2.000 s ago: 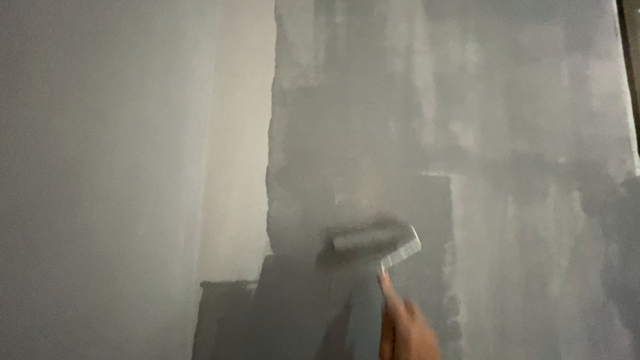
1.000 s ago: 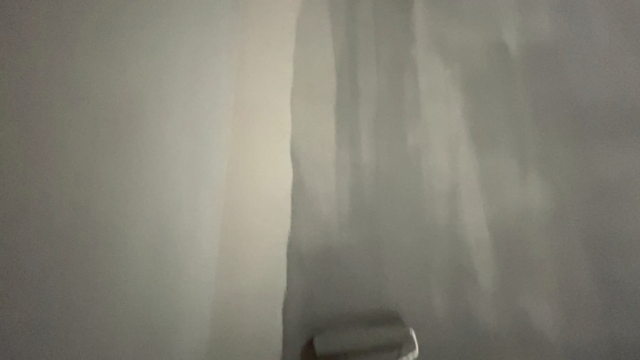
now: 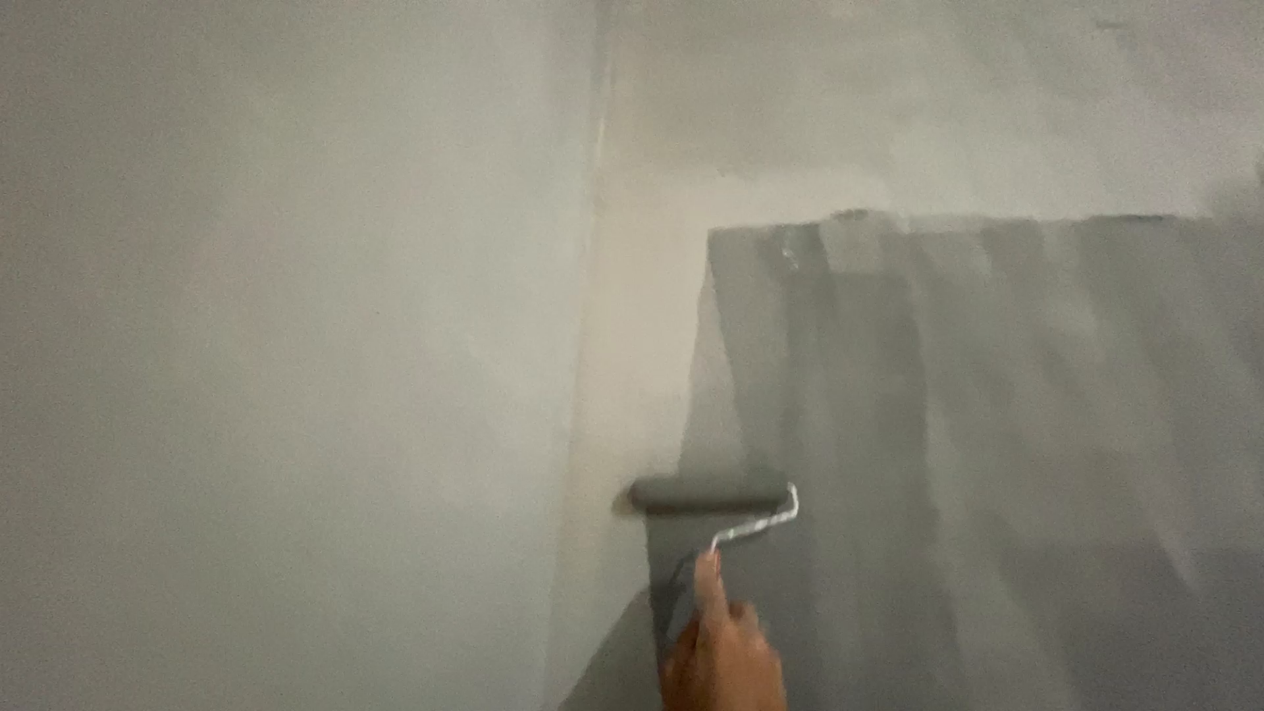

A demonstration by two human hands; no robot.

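Note:
A paint roller (image 3: 709, 495) with a dark grey sleeve and a white wire frame lies level against the wall, low and right of centre. My right hand (image 3: 726, 642) grips its handle from below, the index finger stretched up along it to the wire. The handle is mostly hidden by the hand. Dark grey paint (image 3: 859, 395) covers the wall behind and right of the roller, with uneven vertical streaks. The roller's left end overlaps a pale unpainted strip (image 3: 637, 346). My left hand is out of view.
An inside corner (image 3: 592, 197) runs down the wall left of the roller. Beyond it stands a lighter grey wall (image 3: 296, 346). Above the dark paint's ragged top edge is a pale band of wall (image 3: 987, 128). A shadow falls below and left of my hand.
The view has shifted up the wall. My right hand, out of view one second ago, shows again on the roller. The top edge of the dark paint has come into view.

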